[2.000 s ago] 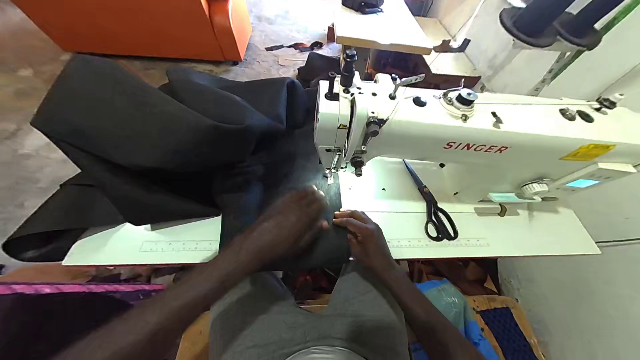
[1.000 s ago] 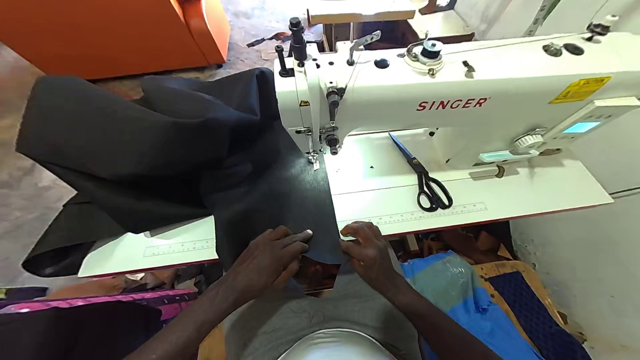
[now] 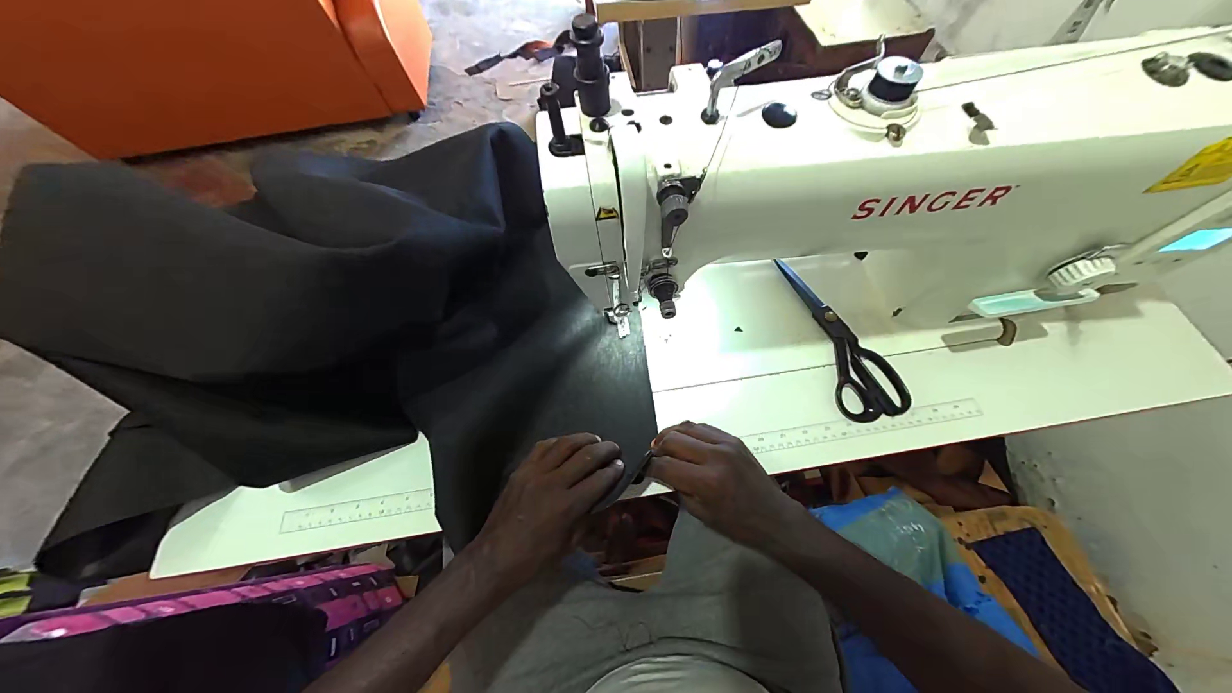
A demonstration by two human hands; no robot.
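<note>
Black fabric (image 3: 539,385) lies under the presser foot (image 3: 621,318) of a white Singer sewing machine (image 3: 789,192) and drapes over the left side of the table. Below the foot, near the table's front edge, my left hand (image 3: 553,491) rests on the fabric with its fingers bent. My right hand (image 3: 717,476) pinches the fabric's right edge, which looks folded between thumb and fingers. The two hands are close together, with a small gap between them. Black-handled scissors (image 3: 852,356) lie on the machine bed to the right, blades pointing up and left.
The white sewing table (image 3: 1088,356) bears printed rulers along its front. An orange piece of furniture (image 3: 221,67) stands at the upper left. Blue plastic (image 3: 924,558) and a yellowish chair or frame (image 3: 1059,558) with dark blue padding are at the lower right. Patterned pink cloth (image 3: 356,597) is at the lower left.
Two seconds ago my left hand was nearer the presser foot; it has moved back toward the table's front edge. My right hand now pinches the fabric's edge. The view has shifted.
</note>
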